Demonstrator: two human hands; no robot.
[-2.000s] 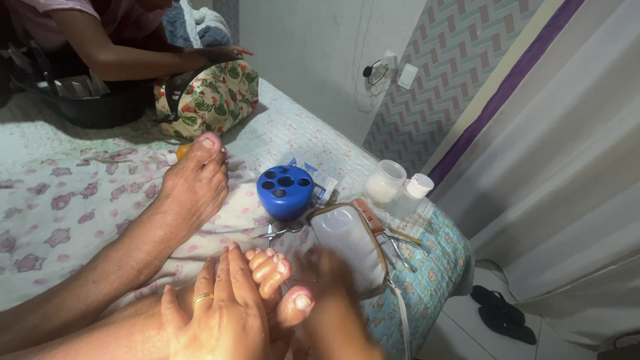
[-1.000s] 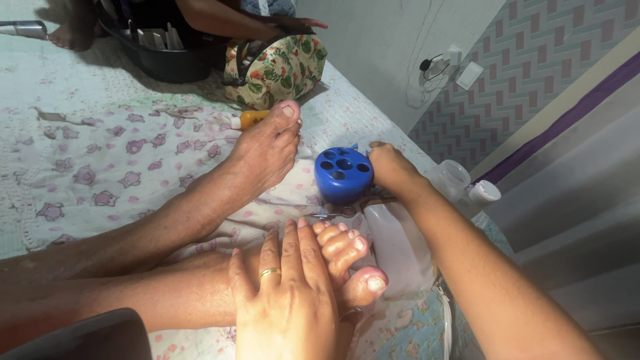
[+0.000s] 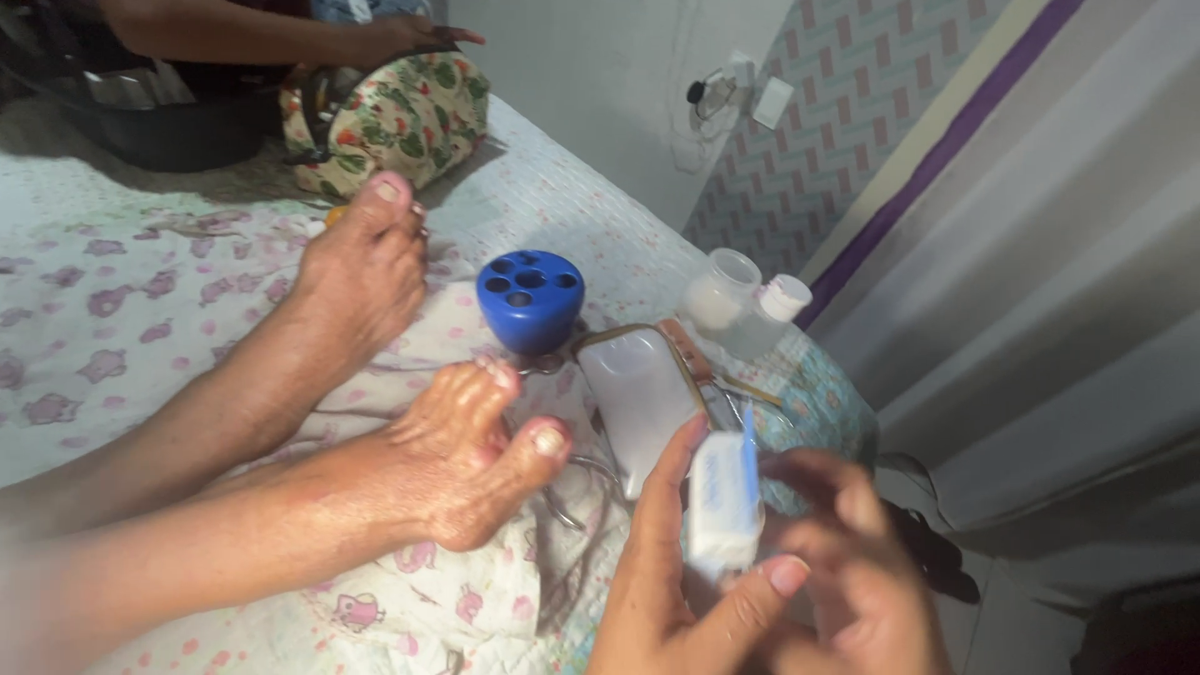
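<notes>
My left hand (image 3: 694, 581) grips a small white and blue packet (image 3: 724, 497) between thumb and fingers, at the lower right. Close on its right is my right hand (image 3: 853, 562), blurred, its fingers bent beside the packet; whether they touch it I cannot tell. Another person's two bare feet (image 3: 478, 459) rest on the patterned cloth to the left. Behind the nearer foot stands a blue holder with round holes (image 3: 531, 300). A clear case with a tan edge (image 3: 637, 394) lies between that holder and my hands, and metal nippers (image 3: 562, 506) lie partly hidden by the foot.
A lidless plastic jar (image 3: 722, 291) and a white-capped bottle (image 3: 773, 314) stand near the bed's right edge. Beyond the feet are a floral bag (image 3: 403, 122), a black basin (image 3: 169, 136) and another person's arm. A curtain (image 3: 1031, 234) hangs at the right.
My left hand has left the foot and now grips the packet. My right hand has moved from beside the blue holder to near my left hand.
</notes>
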